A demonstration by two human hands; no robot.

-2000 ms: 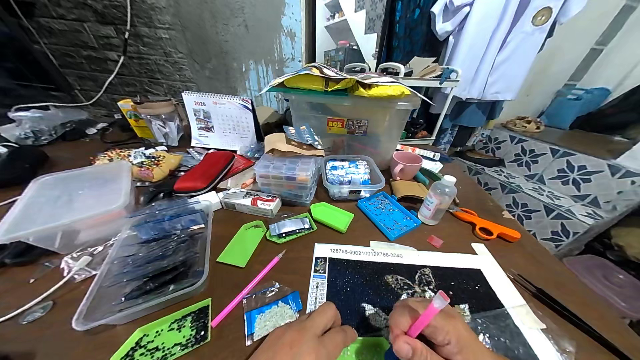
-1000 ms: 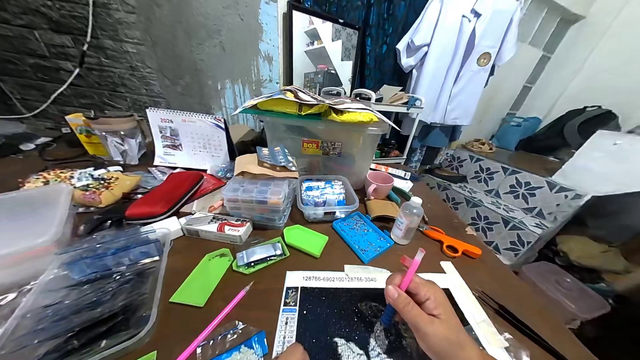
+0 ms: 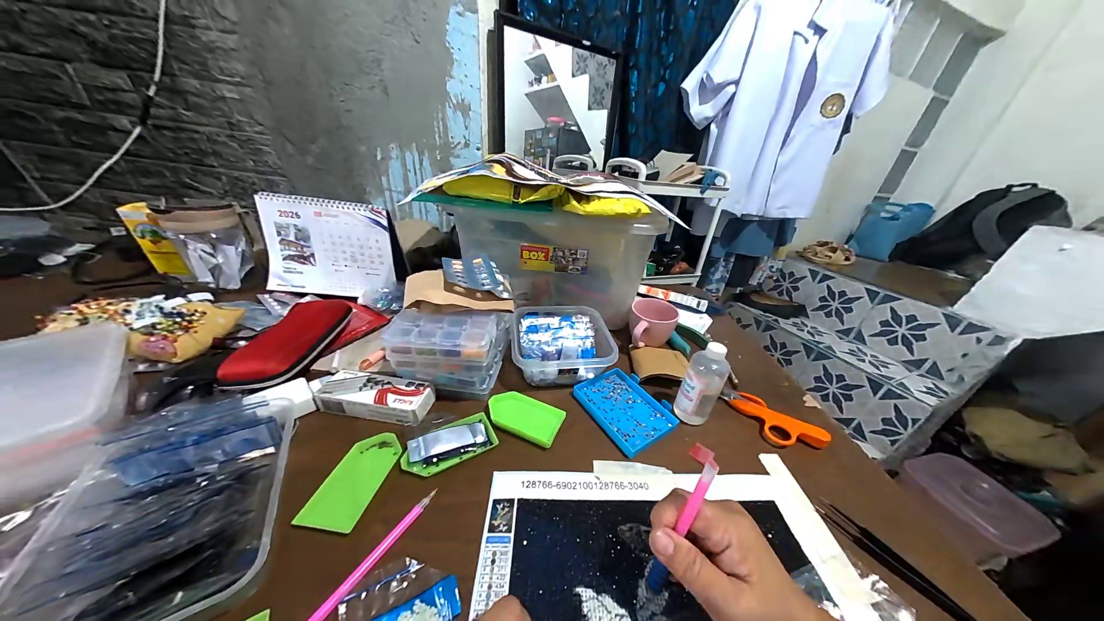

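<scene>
My right hand [image 3: 720, 552] is closed around a pink and blue diamond-painting pen [image 3: 686, 517], held upright over the dark diamond-painting canvas [image 3: 569, 543]. Only the fingertips of my left hand [image 3: 504, 609] show, at the canvas's lower left edge; whether they hold anything is hidden. Left of the canvas lie a second pink pen [image 3: 373, 559] and a small clear bag with a blue packet [image 3: 423, 599]. Green trays [image 3: 354, 485] lie behind these, one of them holding a packet [image 3: 448, 442]. A blue tray [image 3: 625, 412] with scattered beads lies behind the canvas.
An open plastic box of dark packets [image 3: 276, 483] stands left. Behind are stacked bead organizers [image 3: 444, 345], a tub of packets [image 3: 565, 373], a pink mug [image 3: 654, 322], a clear bottle [image 3: 701, 385] and orange scissors [image 3: 780, 424]. Black tweezers [image 3: 893, 561] lie right of the canvas.
The view has swung right and down slightly. My right hand has risen from low over the canvas, near my left hand, and the two are now apart. The green tray that was between them is out of sight.
</scene>
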